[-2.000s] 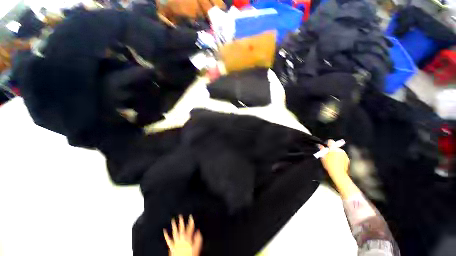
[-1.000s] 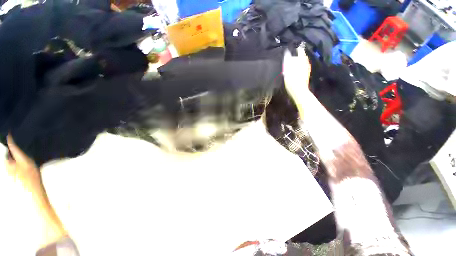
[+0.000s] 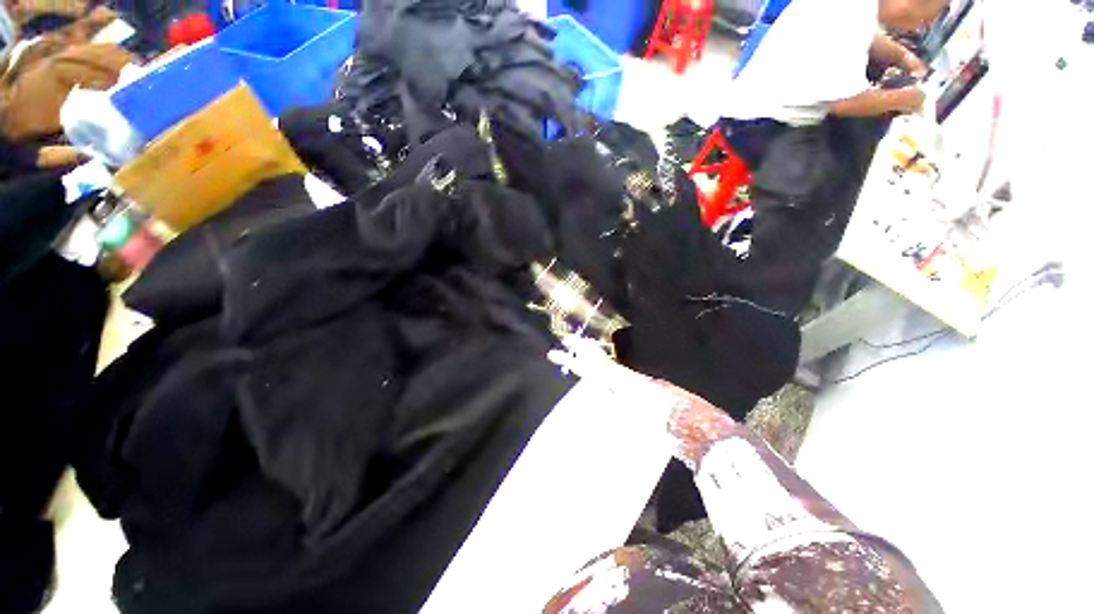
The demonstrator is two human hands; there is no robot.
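Observation:
A black garment (image 3: 312,408) lies bunched and spread over the white table (image 3: 540,480), its straight edge running diagonally down to the bottom of the view. My right hand (image 3: 584,357) reaches in from the lower right and lies at the garment's right corner, beside black and cream plaid cloth (image 3: 573,300). The hand is washed out by glare, so its grip does not show clearly. My left hand is not in view. No white template or pen can be made out.
More black garments lie at the far left (image 3: 36,360) and right (image 3: 708,324). Behind are a cardboard box (image 3: 210,156), blue crates (image 3: 288,42), a grey-black heap (image 3: 462,60) and a red stool (image 3: 720,180). A person in white (image 3: 804,60) works at a neighbouring table (image 3: 912,288).
The view has swung to the right. The garment, held up and blurred before, now lies heaped on the table. My right hand has come down to its near right corner; my left hand has left the view.

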